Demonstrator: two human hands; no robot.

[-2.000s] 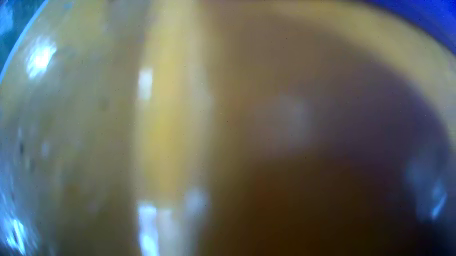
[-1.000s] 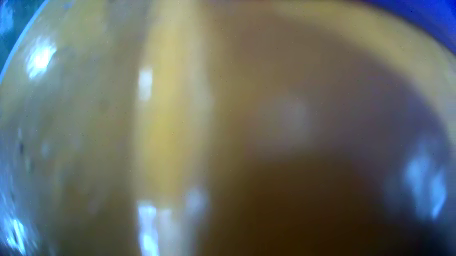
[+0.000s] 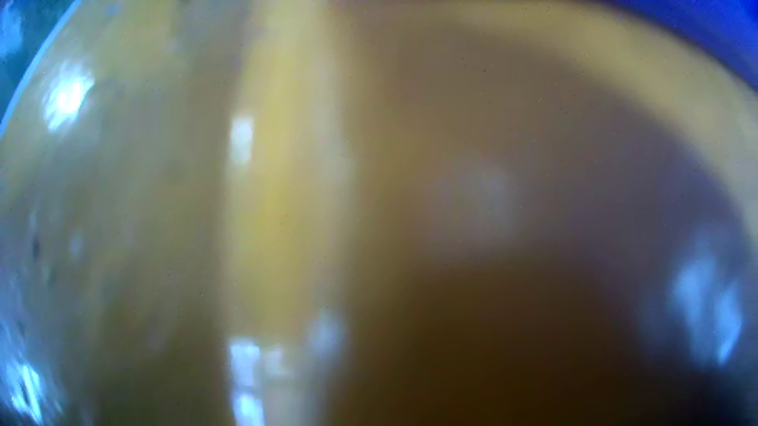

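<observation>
A blurred yellow-brown glossy surface [image 3: 166,208] fills most of the view, very close to the camera. It looks like a tabletop, but the blur leaves this uncertain. A brighter yellow vertical band [image 3: 278,208] runs down it left of centre. A large dark brown area, perhaps a shadow or reflection, covers the middle and right. Neither my left hand nor my right hand can be made out. No held object shows.
A pale curved edge [image 3: 33,66] crosses the upper left corner, with a dark green area [image 3: 15,42] beyond it. A blue-violet area [image 3: 715,25] lies at the upper right corner. Bright white glints show at the left and lower right.
The view is almost still. The glints at the bottom left of centre and the shading of the dark area at right have shifted slightly.
</observation>
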